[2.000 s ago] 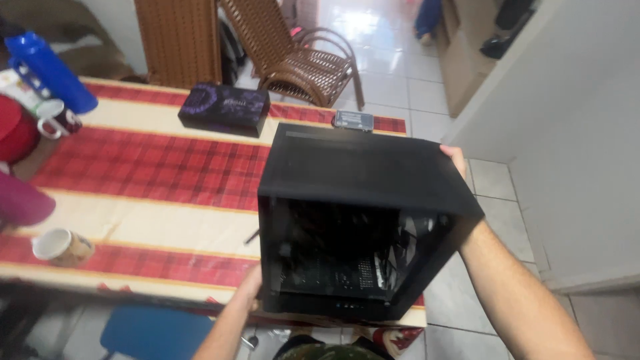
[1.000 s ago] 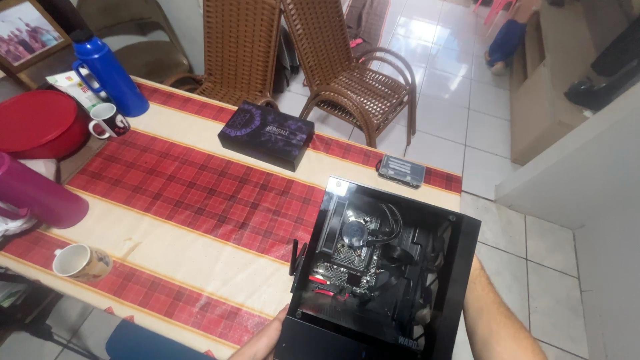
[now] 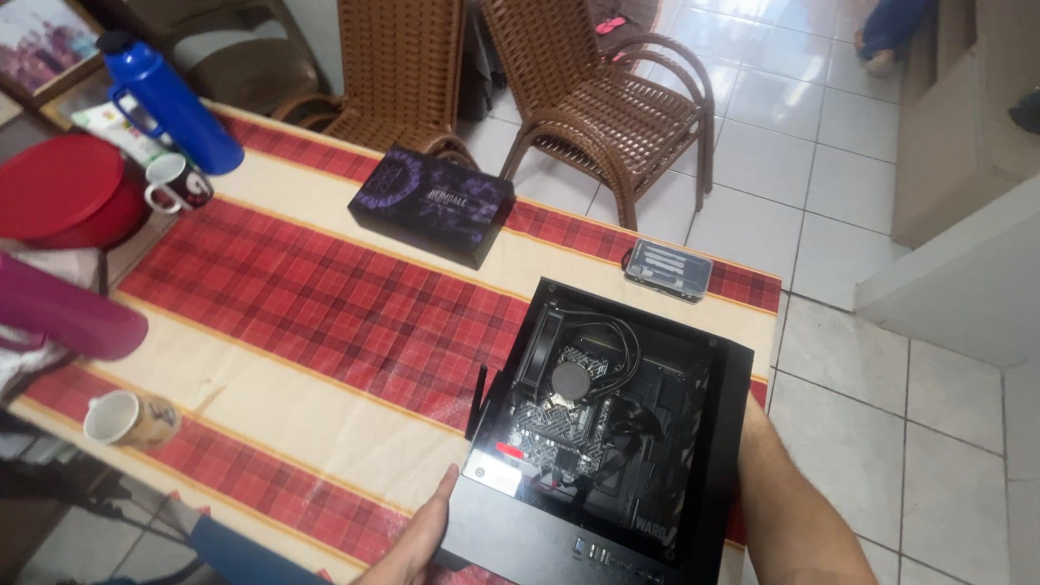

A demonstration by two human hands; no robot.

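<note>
A black computer case (image 3: pixel 504 520) lies near the table's right end with its glass side panel (image 3: pixel 650 390) facing up. Through the glass show a motherboard (image 3: pixel 561 431), a round cooler pump head (image 3: pixel 570 380) with tubes, and cables. A black antenna (image 3: pixel 478 402) sticks out from the case's left edge. My left hand (image 3: pixel 426 528) holds the lower left edge of the case, its fingers partly hidden. My right hand is out of sight behind the right side; only the forearm (image 3: pixel 792 496) shows, reaching along that side.
Beyond the case are a black and purple box (image 3: pixel 431 203) and a clear plastic case (image 3: pixel 669 269). At the left stand a blue thermos (image 3: pixel 175 106), mugs (image 3: pixel 114 418), a red round container (image 3: pixel 69 191) and a magenta bottle (image 3: pixel 73 313). Wicker chairs (image 3: pixel 601 122) stand behind the table.
The computer case has been turned and tipped back, so its glass panel now faces up. My right hand, partly visible on its far corner two seconds ago, is now hidden.
</note>
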